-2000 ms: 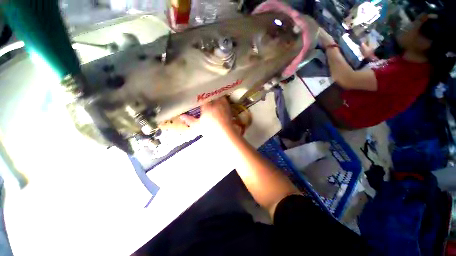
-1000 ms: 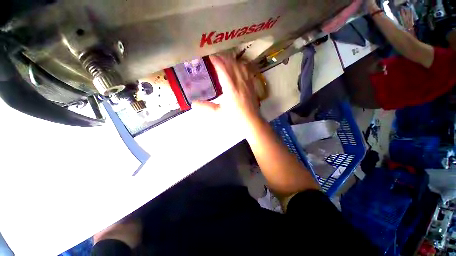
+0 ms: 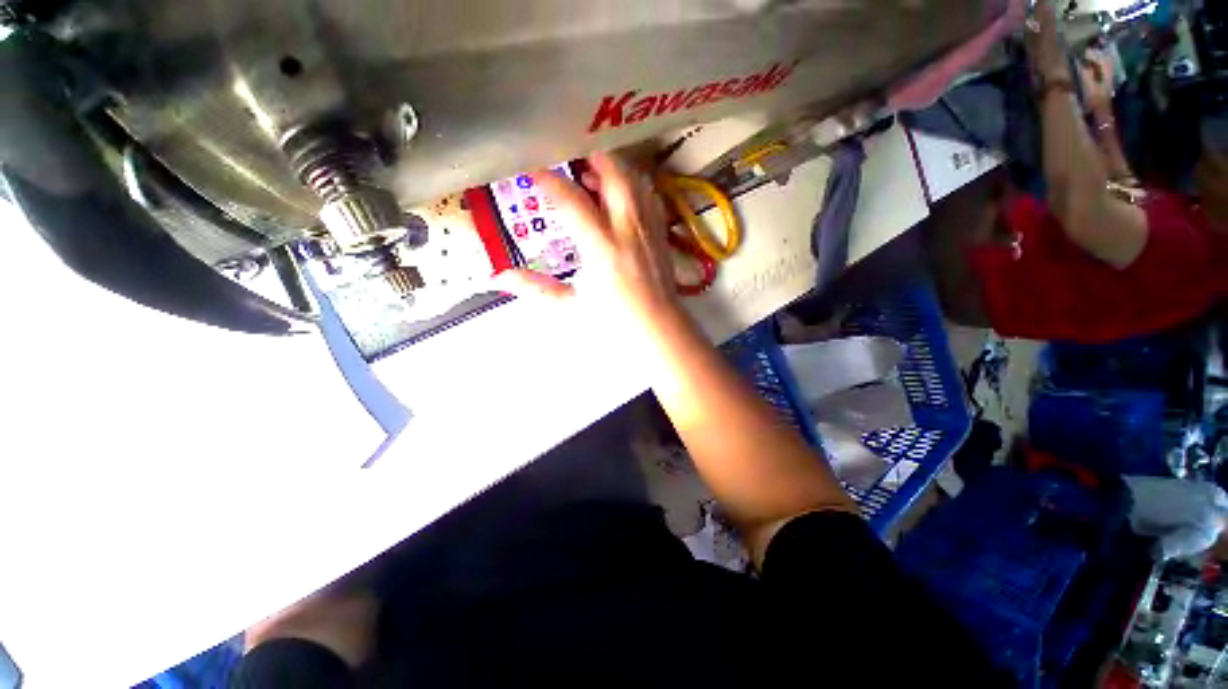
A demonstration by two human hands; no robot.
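Observation:
A smartphone (image 3: 536, 222) with a lit screen of app icons lies on the table under the machine arm, red cover edge at its left. My right hand (image 3: 606, 242) is over its right part, thumb and fingers apart; the contact is unclear. A patch of my left arm or hand (image 3: 323, 622) shows at the lower left by the table edge; its fingers cannot be made out. A grey-blue fabric strip (image 3: 353, 380) runs from under the machine nose onto the washed-out white table (image 3: 498, 404).
The Kawasaki machine head (image 3: 539, 81) spans the top. Scissors with yellow (image 3: 727, 222) and red loops lie right of my hand. A dark cloth strip (image 3: 836, 202) hangs over the table edge. A blue crate (image 3: 943, 390) stands below. A person in red (image 3: 1077, 269) is at right.
The phone screen now shows app icons instead of a purplish picture. The view has closed in on the machine since the oldest frame. The scissor loops show more clearly beside my right hand.

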